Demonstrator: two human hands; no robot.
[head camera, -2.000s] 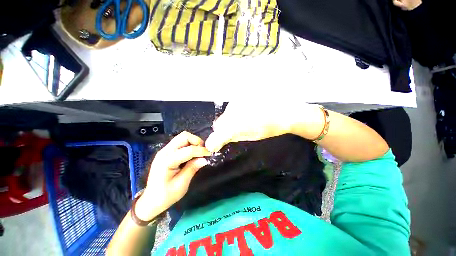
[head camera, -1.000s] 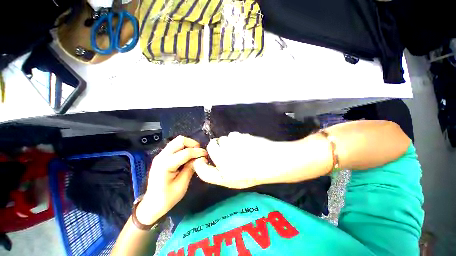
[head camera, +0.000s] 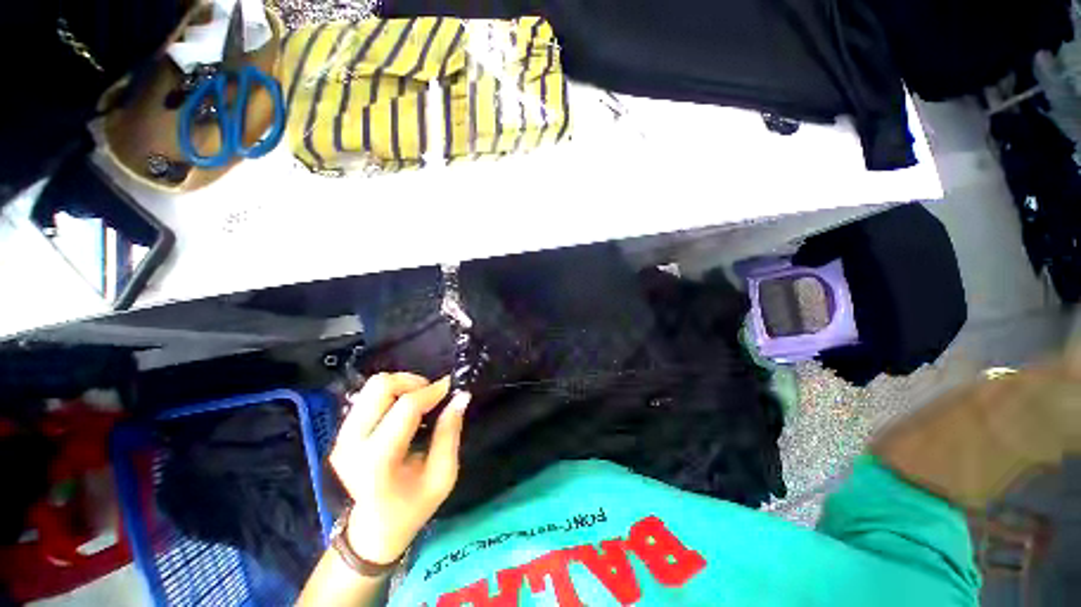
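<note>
A black garment (head camera: 593, 391) lies over my lap below the table edge. A narrow beaded trim (head camera: 459, 326) with silvery glints runs down it to my fingertips. My left hand (head camera: 397, 445) pinches the garment edge at the lower end of this trim. My right forearm is blurred and swung out to the far right; the right hand itself is cut off by the picture's edge. A faint thin line, perhaps thread, crosses the garment toward the right. No needle can be made out.
The white table (head camera: 522, 190) holds blue-handled scissors (head camera: 229, 116) on a tan round tray (head camera: 125, 148), a striped pouch (head camera: 427, 101), a smartphone (head camera: 101, 231) and a flat black garment (head camera: 723, 59). A blue basket (head camera: 213, 498) is at left, a lilac stool (head camera: 836, 311) at right.
My right hand has left the trim beside my left hand and swung far right, out of the picture. My left hand still pinches the edge. The view has shifted, showing more of the stool.
</note>
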